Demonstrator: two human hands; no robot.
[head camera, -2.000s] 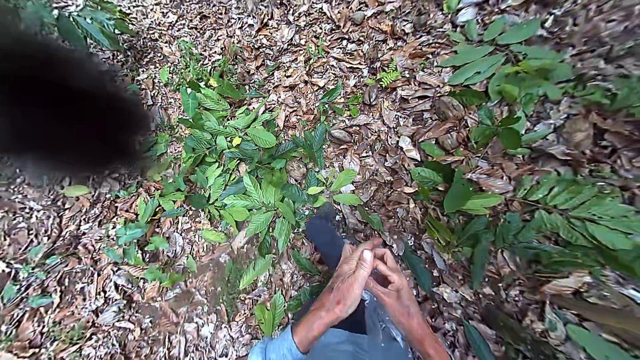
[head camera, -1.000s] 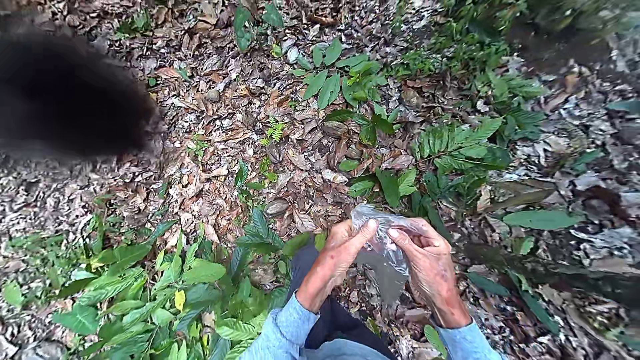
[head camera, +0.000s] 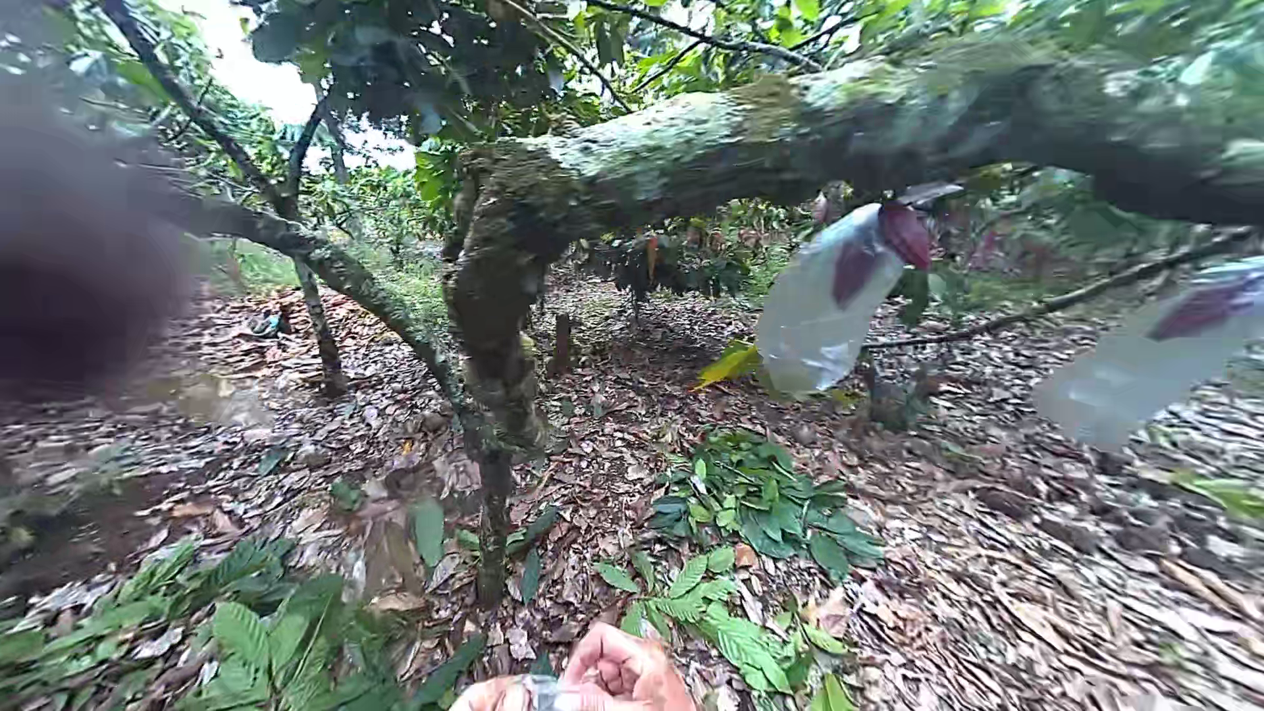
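At the bottom edge of the head view, my left hand (head camera: 491, 694) and my right hand (head camera: 630, 671) are close together, fingers curled on a clear plastic bag (head camera: 546, 691) between them. Only part of the bag shows; the rest is cut off by the frame. Up and to the right, a reddish pod (head camera: 907, 235) hangs under a mossy branch, partly inside a translucent plastic bag (head camera: 820, 316). A second bagged reddish pod (head camera: 1200, 306) hangs at the right edge, blurred.
A thick mossy branch (head camera: 691, 148) crosses at head height from a bent trunk (head camera: 499, 316). A thinner trunk (head camera: 492, 533) stands just ahead. Leafy green seedlings (head camera: 760, 494) and dry leaf litter cover the ground. A dark blur (head camera: 79, 247) hides the left side.
The view has swung up from the ground to the trees, bringing the branch and bagged pods into sight. Both hands still hold the clear bag, which was spread between them one second ago.
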